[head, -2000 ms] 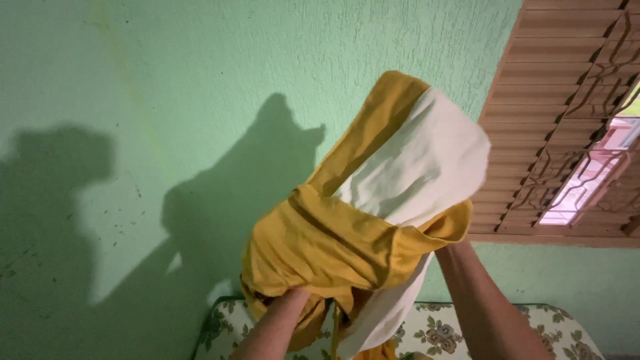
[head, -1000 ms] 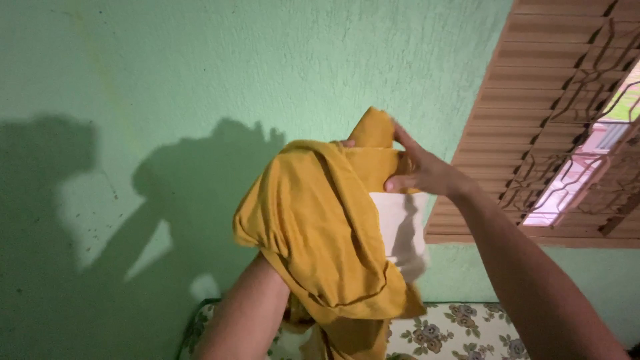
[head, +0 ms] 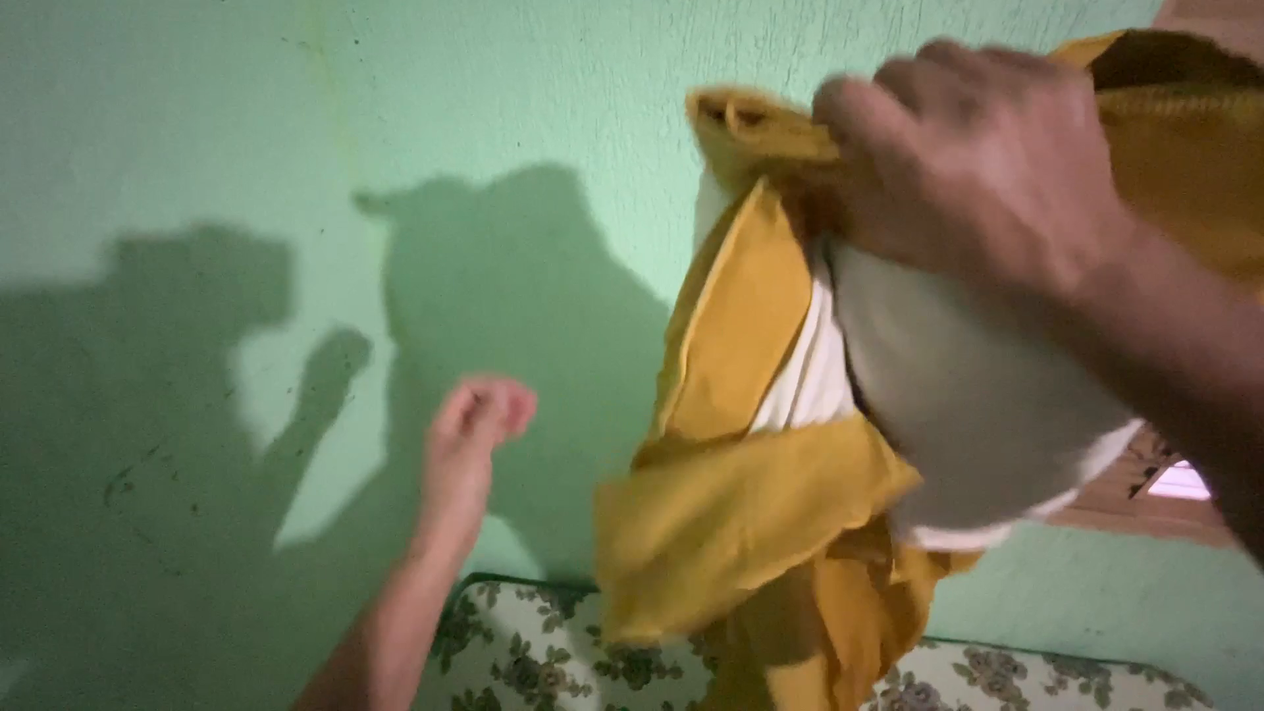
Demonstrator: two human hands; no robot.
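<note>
A mustard-yellow garment (head: 750, 523) with white fabric panels (head: 968, 395) hangs in loose folds at the right of the head view. My right hand (head: 987, 148) is closed on its upper edge, near the top of the view, and holds it up. Below and left of the cloth, my left hand (head: 479, 410) is raised in front of the wall, apart from the garment, its fingers curled in and blurred. Nothing can be seen in it. The garment's far right part runs out of view behind my right forearm.
A green textured wall (head: 553, 89) with shadows on it stands ahead. Along the bottom lies a surface with a flowered cover (head: 523, 671), perhaps a mattress. Part of a brown window shutter (head: 1116, 494) shows at the right behind the cloth.
My left hand, inside or behind the garment before, is now out of it at the left. My right hand has taken hold of the upper edge, and the cloth has moved right and spread open.
</note>
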